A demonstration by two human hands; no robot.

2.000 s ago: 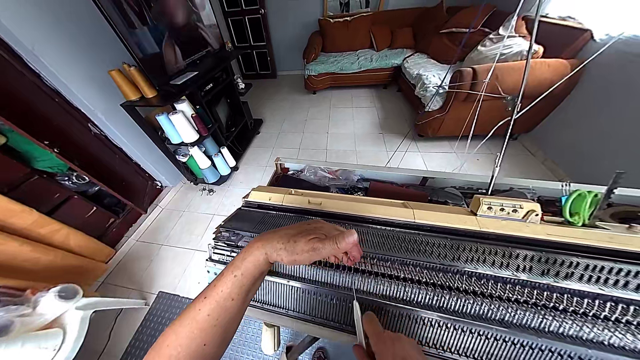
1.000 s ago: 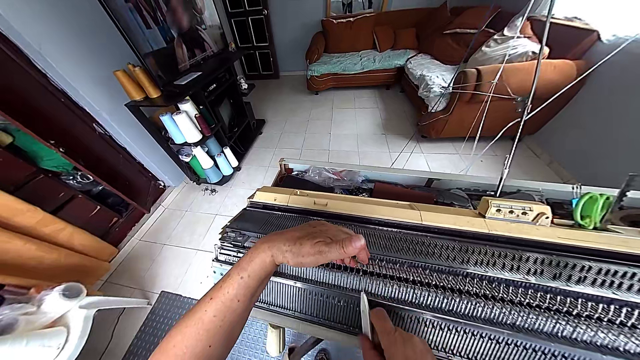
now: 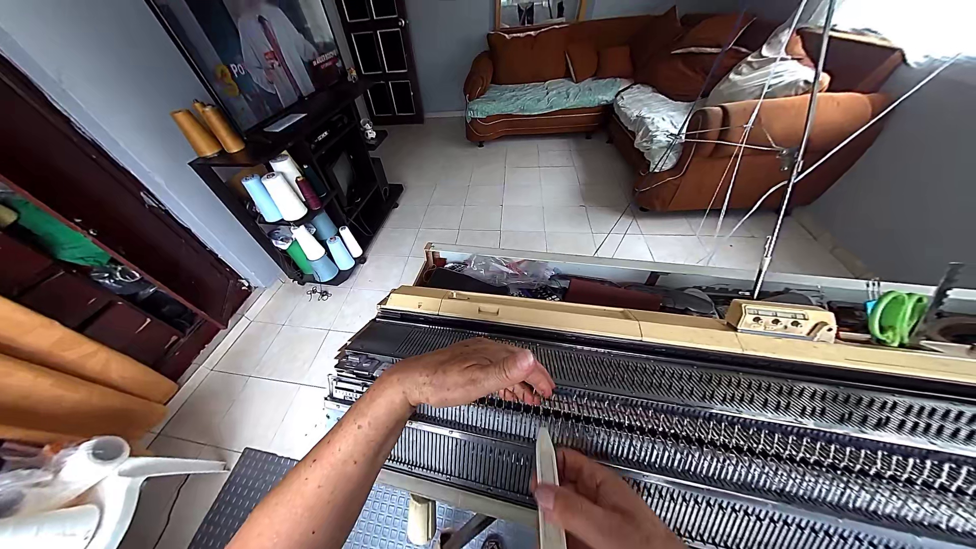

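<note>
A double-bed knitting machine (image 3: 686, 435) with rows of metal needles runs across the lower right. Over its needle beds lies my left hand (image 3: 480, 374), its fingertips bent down at the gap between the beds; whether they pinch anything cannot be seen. My right hand (image 3: 595, 499), lower and to the right, grips a narrow pale flat tool (image 3: 546, 473). The tool's tip points up toward the gap, close below the left fingertips. Light loops of yarn (image 3: 846, 450) show along the gap to the right.
A cream control unit (image 3: 781, 319) and green scissors handles (image 3: 898, 316) sit at the machine's rear edge. A metal yarn mast (image 3: 797, 152) with strands rises there. Yarn cones (image 3: 284, 197) stand on a black shelf at left. A white plastic chair (image 3: 126, 488) holds more cones.
</note>
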